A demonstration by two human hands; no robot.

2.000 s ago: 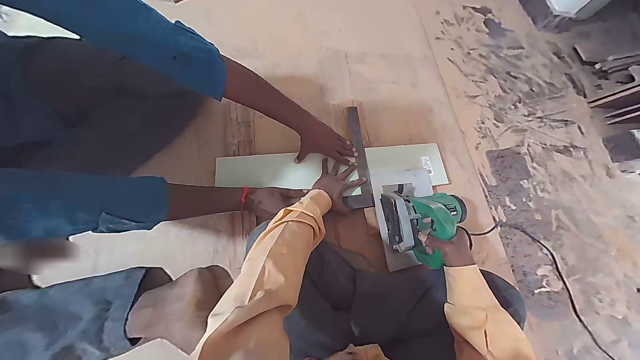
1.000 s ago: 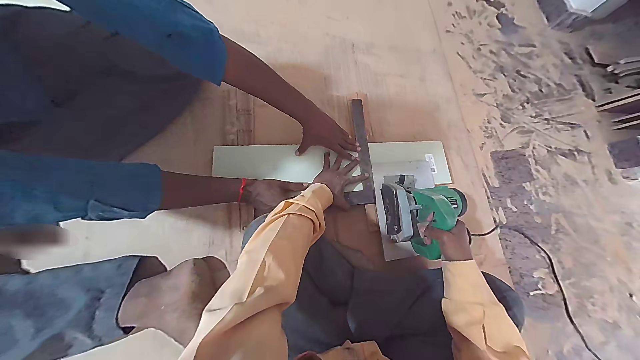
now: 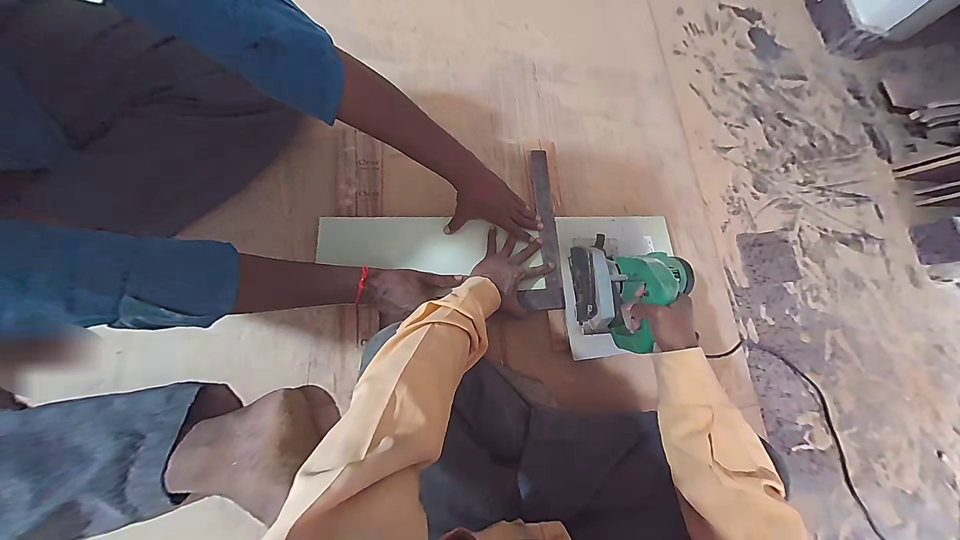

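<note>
My right hand (image 3: 666, 321) grips the handle of a green circular saw (image 3: 637, 285), whose pale base plate (image 3: 594, 345) lies over the right part of a pale green board (image 3: 397, 238). Left of the saw, a dark metal try square (image 3: 541, 187) crosses the board, its short arm along the near edge. My left hand (image 3: 510, 268) presses flat with spread fingers on the board and against the square. A co-worker's hand (image 3: 491, 202) touches the square's far side, and the co-worker's other hand (image 3: 401, 291) rests at the board's near edge. The saw's blade is hidden.
Under the board lies a large plywood sheet (image 3: 600, 112) with wooden strips (image 3: 360, 180) on it. A black cord (image 3: 821, 397) runs over the dusty floor (image 3: 885, 360) at the right. Stacked pieces (image 3: 934, 176) stand at the far right. A co-worker's bare foot (image 3: 255, 442) is at the lower left.
</note>
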